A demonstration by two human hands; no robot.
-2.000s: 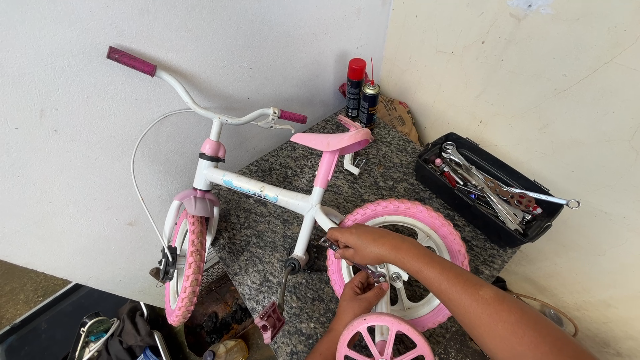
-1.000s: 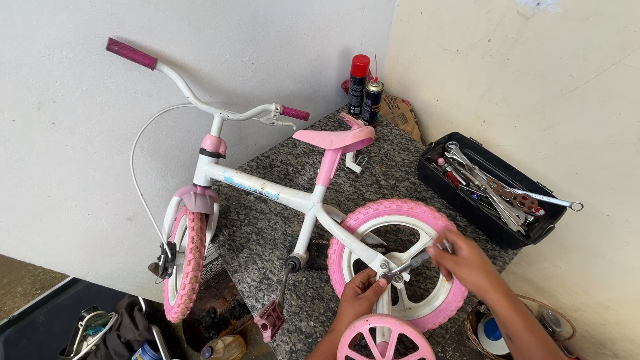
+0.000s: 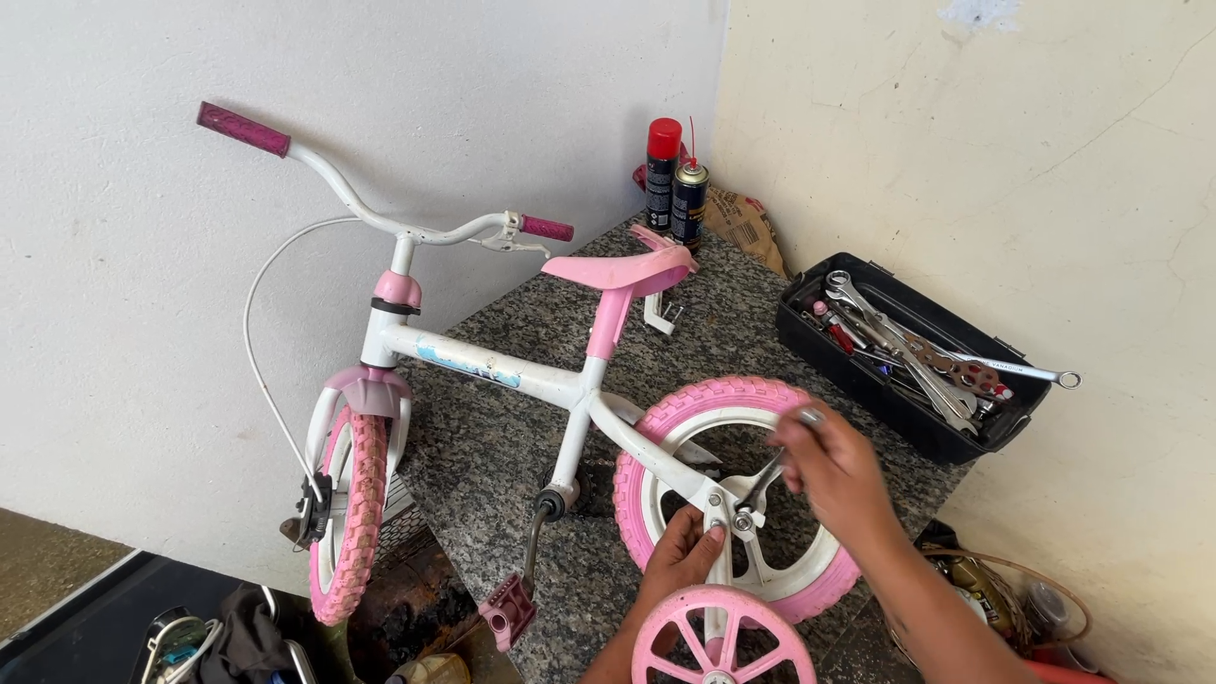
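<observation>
A child's bicycle with a white frame (image 3: 494, 366) stands on and beside a granite counter. At its rear wheel (image 3: 655, 427), my right hand (image 3: 831, 465) grips a metal wrench (image 3: 765, 480), whose lower end is at the axle nut (image 3: 744, 521). My left hand (image 3: 686, 551) holds the white bracket (image 3: 719, 565) of the pink training wheel (image 3: 727, 632), with the thumb by a bolt just left of the nut. The pink saddle (image 3: 622, 268) and the crank's pedal (image 3: 509, 611) are farther left.
A black toolbox (image 3: 855, 375) full of wrenches lies at the right on the granite counter (image 3: 513, 313). Two spray cans, one red-capped (image 3: 662, 176), stand at the back corner near a brown bag (image 3: 741, 223). A basket of containers (image 3: 997, 598) sits lower right; walls border the counter.
My right hand has moved from across the rear frame to the right side of the wheel, now with the wrench angled up from the axle nut. My left hand has stayed by the bracket.
</observation>
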